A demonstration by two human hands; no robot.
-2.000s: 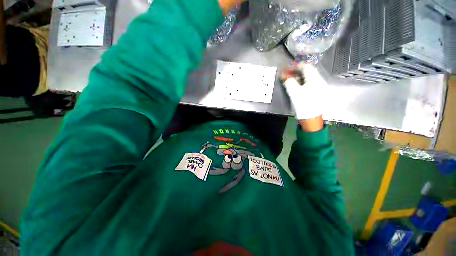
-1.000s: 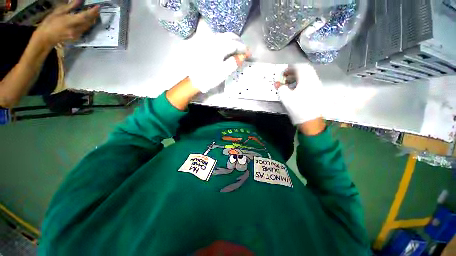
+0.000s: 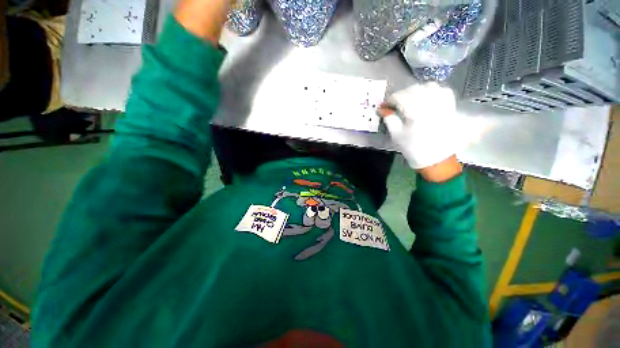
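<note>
A pale sheet-metal panel (image 3: 345, 102) with small dark holes lies flat on the grey metal table (image 3: 262, 102) in front of me. My right hand (image 3: 425, 126), in a white glove with bare fingertips, is at the panel's right edge. Its fingertips are bunched near the holes there; whether they hold a small fastener cannot be made out. My left arm reaches up to the top edge, where only the bare wrist shows and the hand is cut off. Open clear bags of glittering fasteners (image 3: 306, 20) stand beyond the panel.
Grey slotted metal housings (image 3: 523, 58) are stacked at the right. Another holed panel (image 3: 109, 22) lies at the far left, near a person's dark clothing (image 3: 26, 64). A pale sheet (image 3: 582, 146) is at the table's right edge. Blue bins (image 3: 584, 289) stand on the floor at right.
My left hand was over the panel's left side a second ago and has moved up out of the picture. My right hand stays by the panel's right edge. The other person's hands have left view.
</note>
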